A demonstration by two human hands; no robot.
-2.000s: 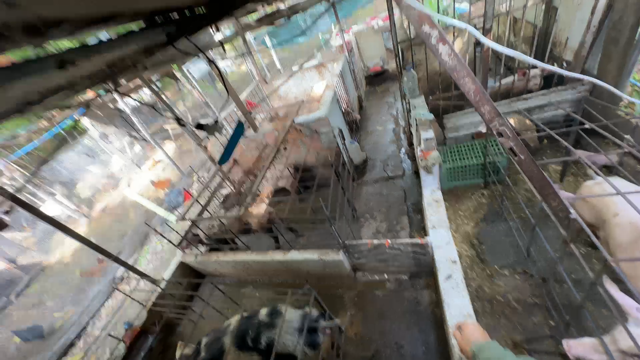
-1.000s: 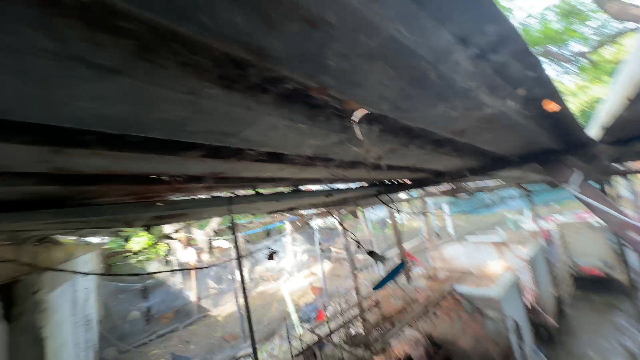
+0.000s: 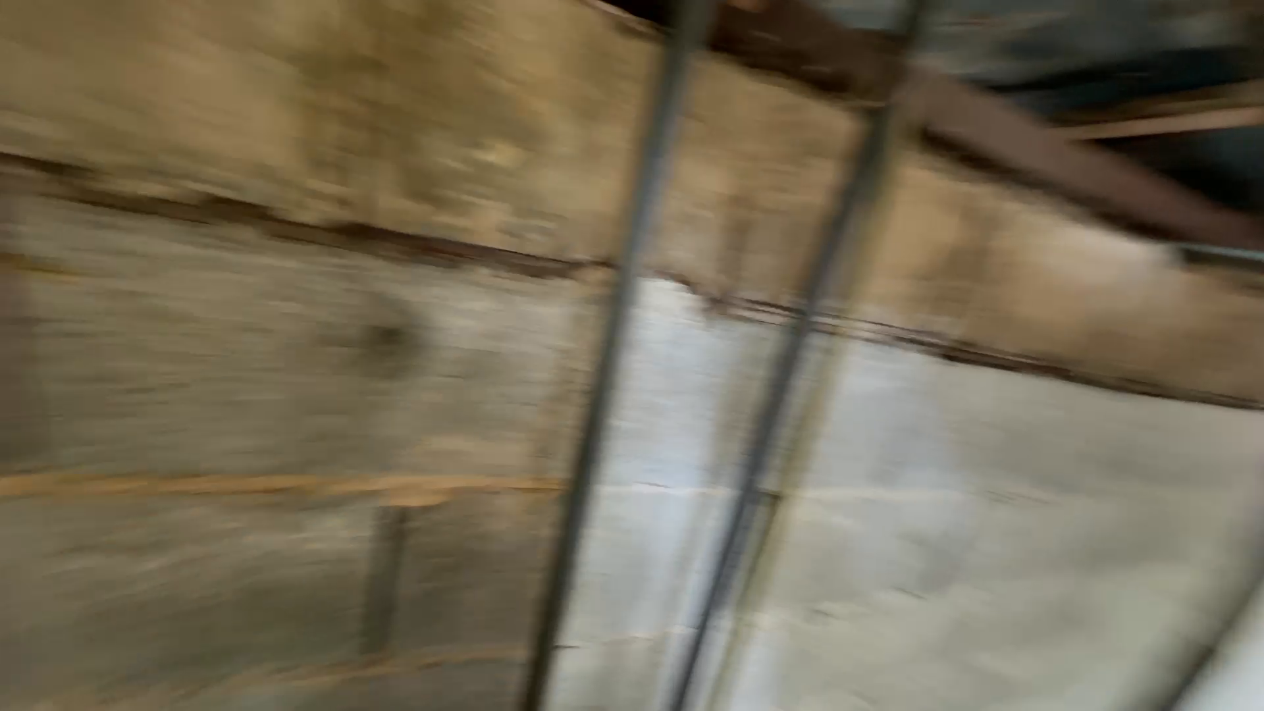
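Neither my left hand nor my right hand shows in the head view now, so what they hold or touch is hidden. Motion blurs the whole view. A rough block wall (image 3: 444, 375) fills most of it, tan in the upper part and grey below. In front of the wall, two thin metal bars (image 3: 602, 395) run steeply from top to bottom, leaning slightly.
A reddish-brown beam (image 3: 1017, 138) slants down across the upper right corner. Beyond it the area is dark, with a pale strip (image 3: 1165, 123) in it. Another blurred dark bar (image 3: 1220, 632) crosses the lower right corner.
The view has swung from the animal pens and walkway, past the underside of a roof, to a wall close by. A hand at the low wall two seconds ago is out of view.
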